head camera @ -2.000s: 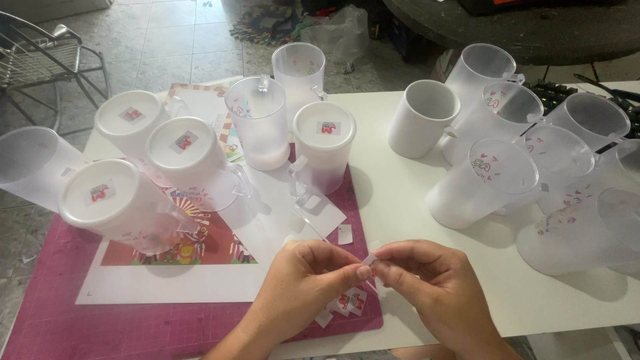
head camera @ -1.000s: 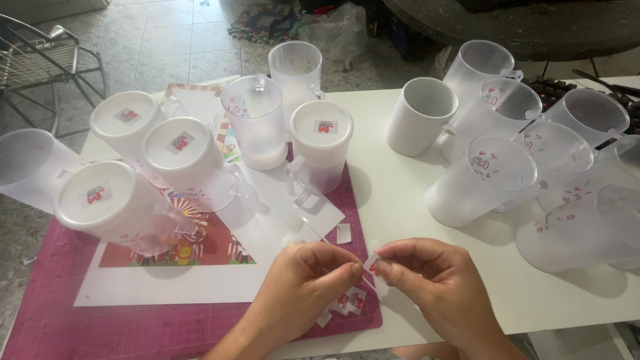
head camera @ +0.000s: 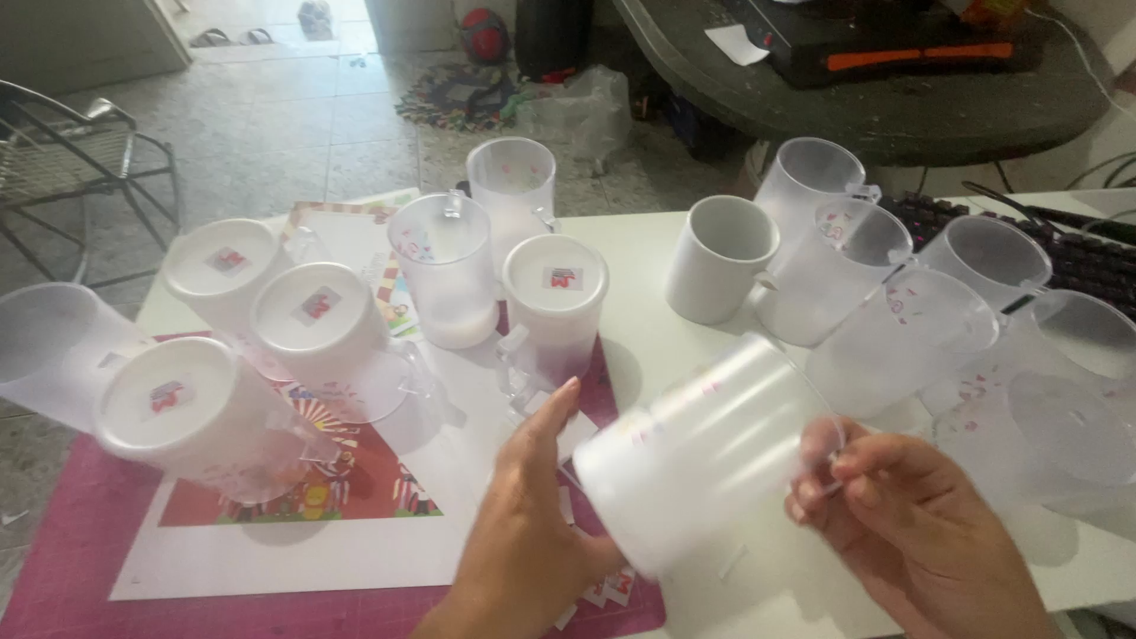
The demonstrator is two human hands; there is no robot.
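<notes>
A frosted plastic mug is tilted in the air, its rim pinched between the fingers and thumb of my right hand. At the mug's base end, my left hand is spread with thumb and fingers apart; whether it touches the mug is unclear. Below, small square stickers lie on the pink cutting mat, partly hidden by my left hand. Several mugs stand upside down with a sticker on the base, such as the upturned mug beyond my left hand.
Upright frosted mugs crowd the right side, near a white ceramic mug and a black keyboard. Printed sheets lie under the left mugs. One mug leans at the far left. A dark round table stands behind.
My hands have moved apart from the small sticker they held together. A frosted mug from the right group is now in my right hand. The view has tilted up somewhat.
</notes>
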